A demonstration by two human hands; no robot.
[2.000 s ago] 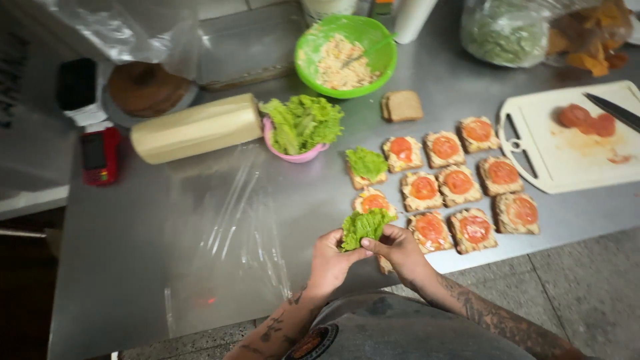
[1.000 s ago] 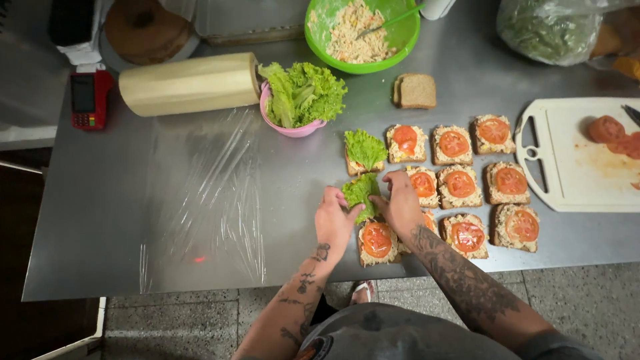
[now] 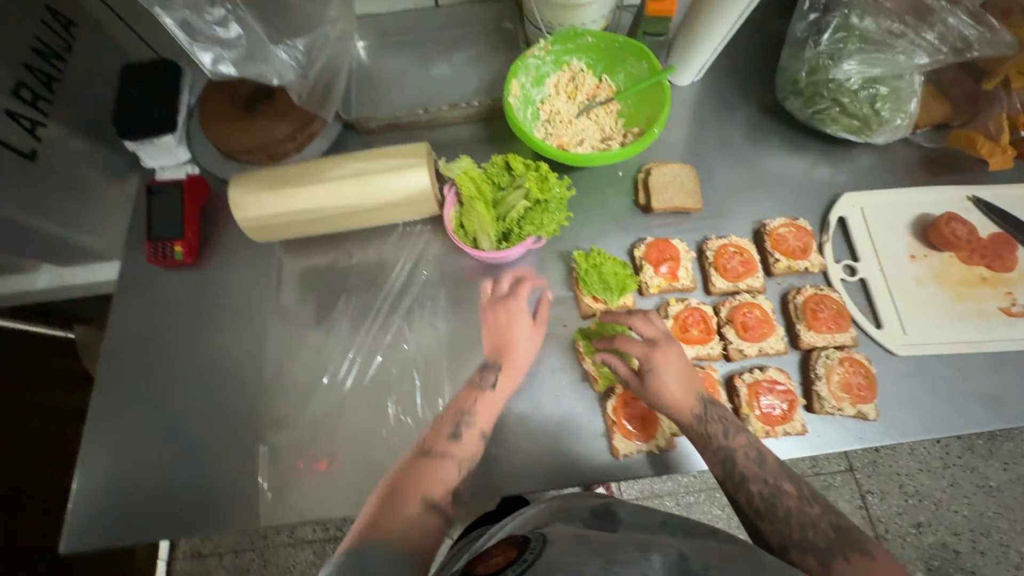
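Note:
My right hand [image 3: 652,360] touches a lettuce leaf [image 3: 596,340] lying on a bread slice in the left column; its fingers are spread over the leaf. Nothing is in my left hand [image 3: 514,316], its fingers apart, just below the pink bowl [image 3: 498,254] heaped with lettuce [image 3: 512,200]. Another leaf [image 3: 605,277] covers the slice above. Several bread slices with a creamy filling and tomato, such as one at the front [image 3: 638,420], stand in rows. A green bowl [image 3: 652,120] holds the filling and a green-handled utensil.
A white cutting board [image 3: 880,320] carries tomato slices [image 3: 952,232] and a knife [image 3: 1000,216]. Plain bread slices [image 3: 674,188] lie below the green bowl. At left are a plastic film roll [image 3: 336,192], its film [image 3: 360,384] spread on the steel table, and a red card terminal [image 3: 174,220]. Bagged greens [image 3: 848,88] stand behind.
The lettuce leaf held in both hands two seconds ago now lies on a slice. My left hand has let go of it and moved up and left, toward the pink bowl.

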